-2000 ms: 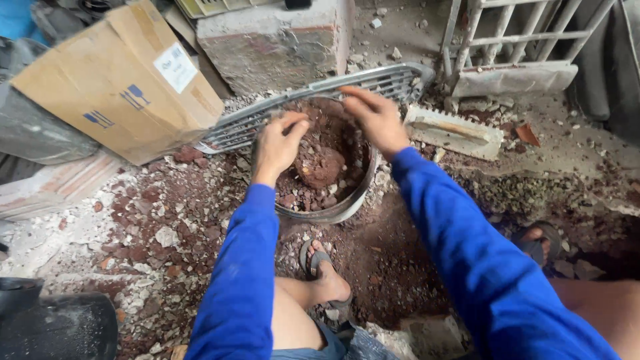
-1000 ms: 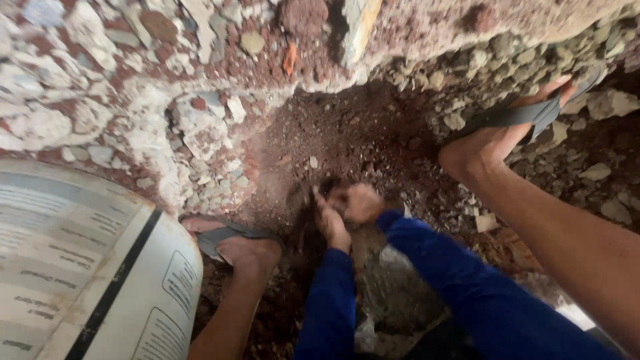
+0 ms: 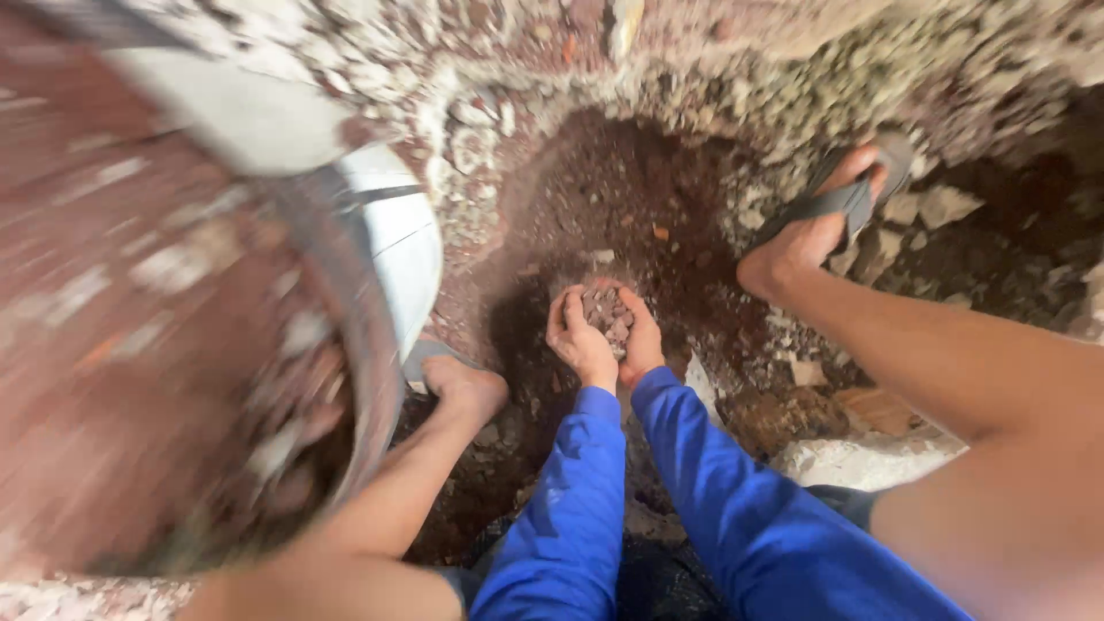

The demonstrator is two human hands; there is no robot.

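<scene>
My left hand [image 3: 586, 338] and my right hand [image 3: 641, 337] are cupped side by side around a heap of reddish rubble and soil [image 3: 609, 316]. Below and around them lies a dug hollow of dark reddish soil [image 3: 638, 198] between my feet. At the left, blurred and close to the camera, is a round bucket [image 3: 398, 233] with a pale, marked outer wall. Reddish soil and broken stones [image 3: 172, 345] fill much of its inside.
My sandalled feet stand on both sides of the hollow. Loose stones [image 3: 947, 207] lie by the right foot. A band of broken rubble and mortar [image 3: 466, 129] runs along the top. A pale block [image 3: 862, 461] lies beside my right leg.
The view has swung down from the bucket to the soil between my feet. My hands, over the bucket two seconds ago and low at the soil one second ago, now hold rubble between them.
</scene>
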